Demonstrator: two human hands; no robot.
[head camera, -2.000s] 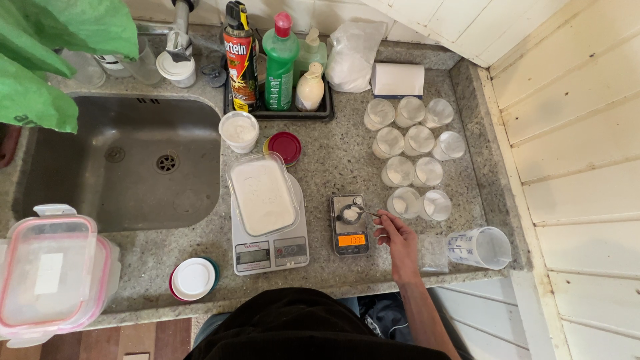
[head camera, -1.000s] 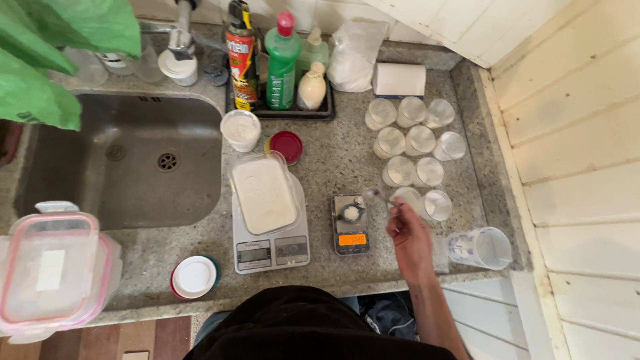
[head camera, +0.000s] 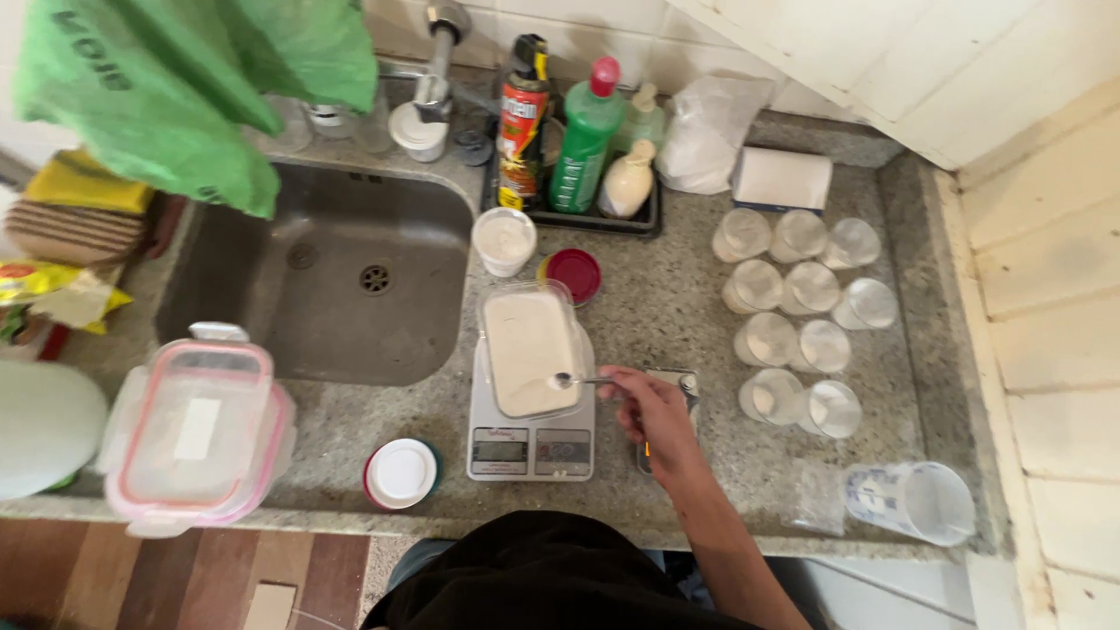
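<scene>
My right hand (head camera: 652, 420) grips the handle of a small metal spoon (head camera: 582, 380), its bowl over white powder in a clear plastic container (head camera: 532, 350). That container rests on a grey kitchen scale (head camera: 531, 455). Below my right hand and partly hidden by it lies a small digital pocket scale (head camera: 682, 385). To the right stand several clear plastic cups (head camera: 781, 339), at least some with white powder at the bottom. My left hand is out of view.
Left are a steel sink (head camera: 332, 332) and a lidded plastic box (head camera: 197, 429). Behind stand a tub of white powder (head camera: 504, 241), a red lid (head camera: 573, 276) and bottles in a black tray (head camera: 604, 225). A measuring jug (head camera: 910, 503) lies at the right front.
My right hand has moved left from the cups to the powder container, with the spoon over the powder. Two seconds ago it was beside the pocket scale.
</scene>
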